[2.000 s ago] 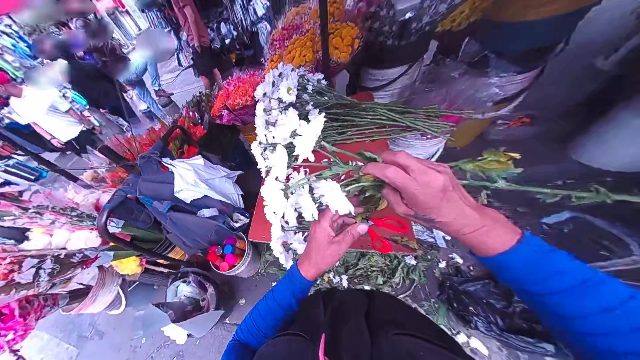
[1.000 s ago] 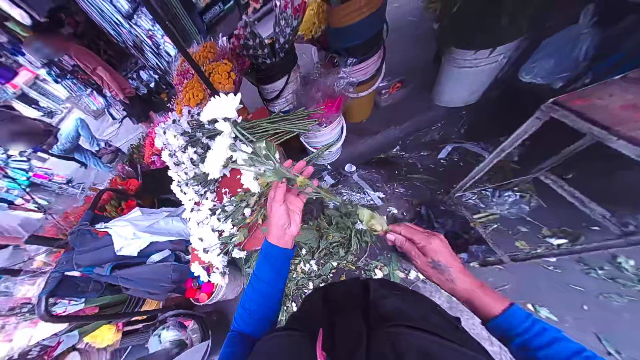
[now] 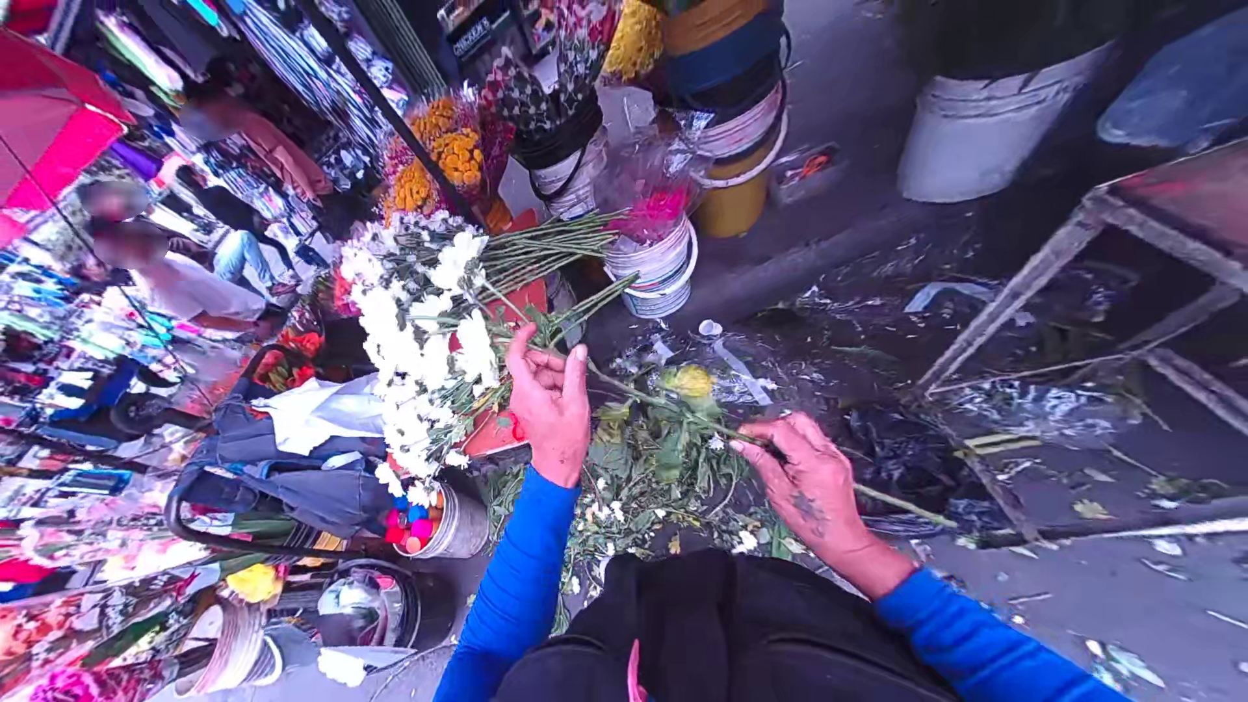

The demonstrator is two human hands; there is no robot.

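My left hand (image 3: 554, 405) is raised palm up at the edge of a pile of white chrysanthemums (image 3: 414, 341), its fingers curled around a thin green flower stem. To its right, my right hand (image 3: 804, 478) pinches the lower part of a leafy stem (image 3: 721, 429), whose cut end sticks out past the hand. A yellowish bloom or leaf (image 3: 690, 381) shows beside that stem. The white flowers lie on a red surface (image 3: 526, 302), with a bundle of green stems (image 3: 551, 244) pointing right. Whether one stem runs through both hands is hard to tell.
Stripped leaves (image 3: 634, 497) litter the ground below my hands. Beyond stand a white bucket (image 3: 655, 278) and a yellow bucket (image 3: 736, 205). A worn table frame (image 3: 1024, 283) is at right. Left are a cart with dark clothing (image 3: 312, 492) and a bucket of coloured balls (image 3: 463, 526). People are further off.
The view has swung toward the right. My right hand has moved away from my left hand since the oldest frame. The red scissors seen near my hands then are no longer plainly visible.
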